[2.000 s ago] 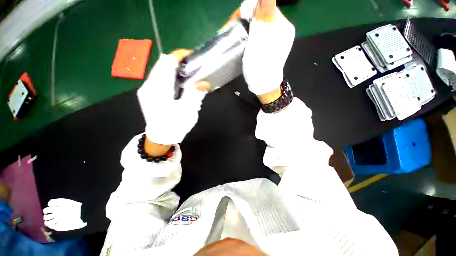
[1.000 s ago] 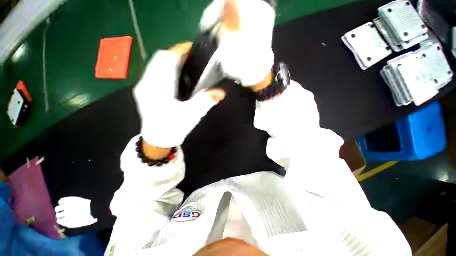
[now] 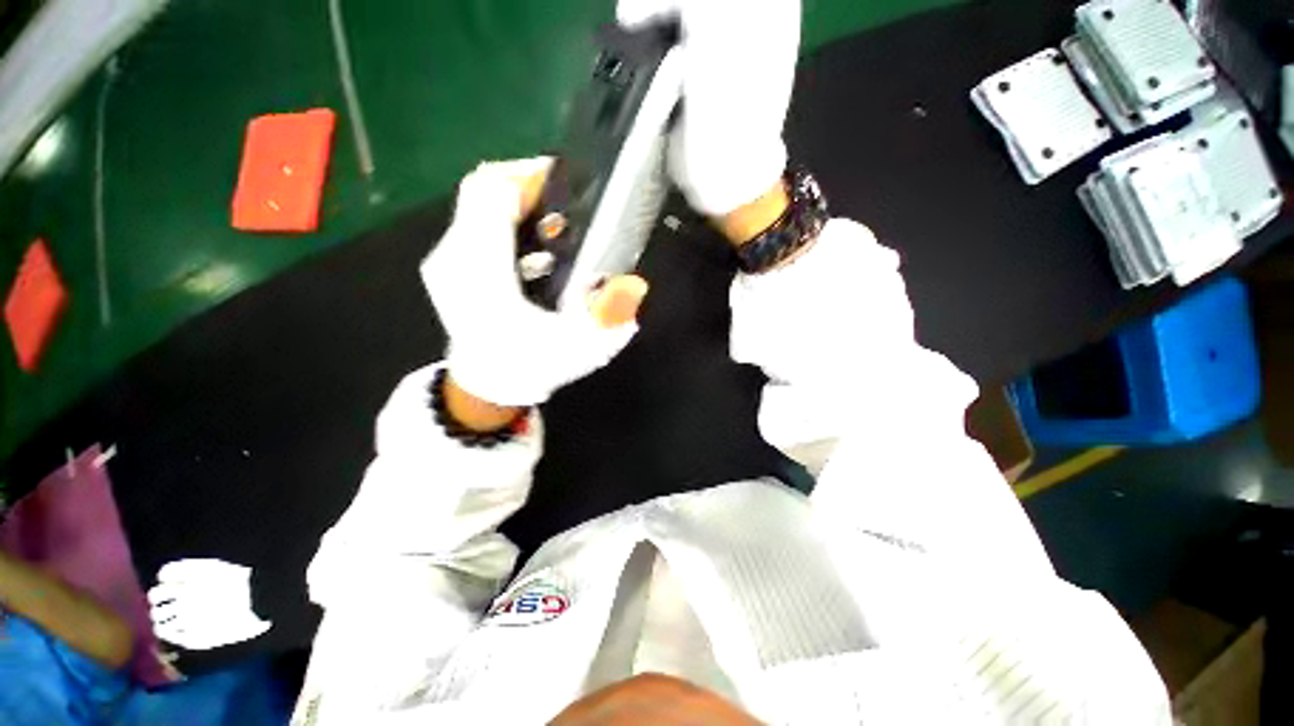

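Observation:
A black unit [image 3: 599, 156] with a silver-white cover plate [image 3: 634, 192] on its right-facing side is held tilted above the black mat. Its black side with ports and two round silver parts faces up and left. My left hand [image 3: 518, 298], in a white glove with bare fingertips, grips the lower end, thumb on the plate side. My right hand [image 3: 735, 107], also gloved, holds the upper right end; its fingers are partly cut off by the top edge and hidden.
Stacks of cover plates [image 3: 1167, 213] lie at the right. Two orange-red pads [image 3: 284, 170] lie on the green belt. A spare white glove [image 3: 207, 603] and a purple sheet [image 3: 78, 542] are at lower left, beside a person's arm. A blue stool [image 3: 1199, 362] stands at right.
The unit has turned more upright, its port side now showing. The black-and-white unit on the far-left pad is gone; the neighbouring person's forearm now shows at lower left. The orange pads appear further left.

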